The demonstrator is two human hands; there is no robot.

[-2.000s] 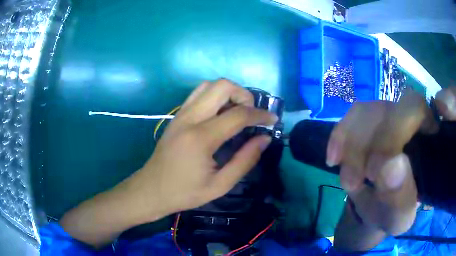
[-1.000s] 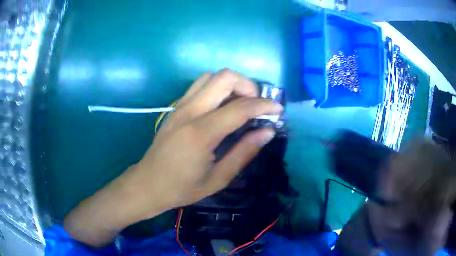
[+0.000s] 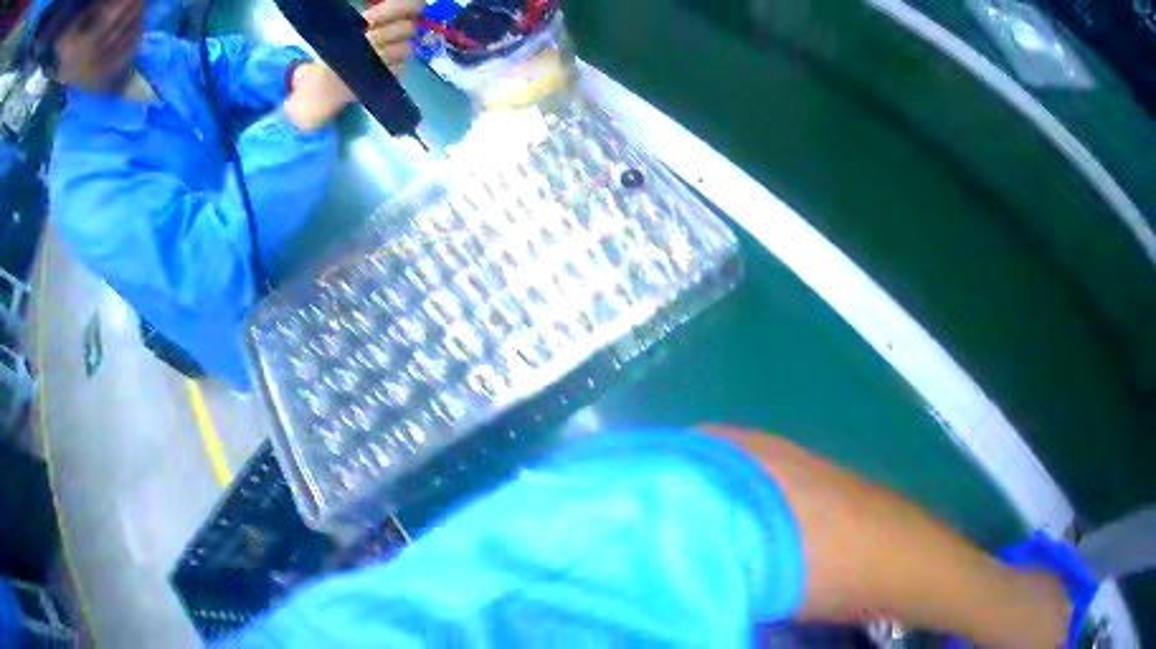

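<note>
A large clear blister tray [image 3: 482,304] lies tilted across the view on the green bench. One small round dark part [image 3: 633,179] with a thin wire is in a pocket near its far right side. My left arm, in a light blue sleeve [image 3: 634,533], crosses the bottom of the view, with a bare forearm [image 3: 887,545] reaching right. Its hand end is at the lower right edge, blurred and partly cut off, beside a blue object [image 3: 1062,573]; its fingers cannot be made out. My right hand is out of view. The black housing is not visible.
Another person in a blue smock [image 3: 159,216] is at upper left, a black electric screwdriver [image 3: 349,57] by their hand. A clear tub [image 3: 526,70] with red-handled tools stands beyond the tray. A black crate [image 3: 254,545] is below the bench edge. White edging [image 3: 862,311] curves at right.
The view has swung left, away from the housing, white lead and screw bin, to the blister tray and the other person. My right hand and screwdriver have left the view.
</note>
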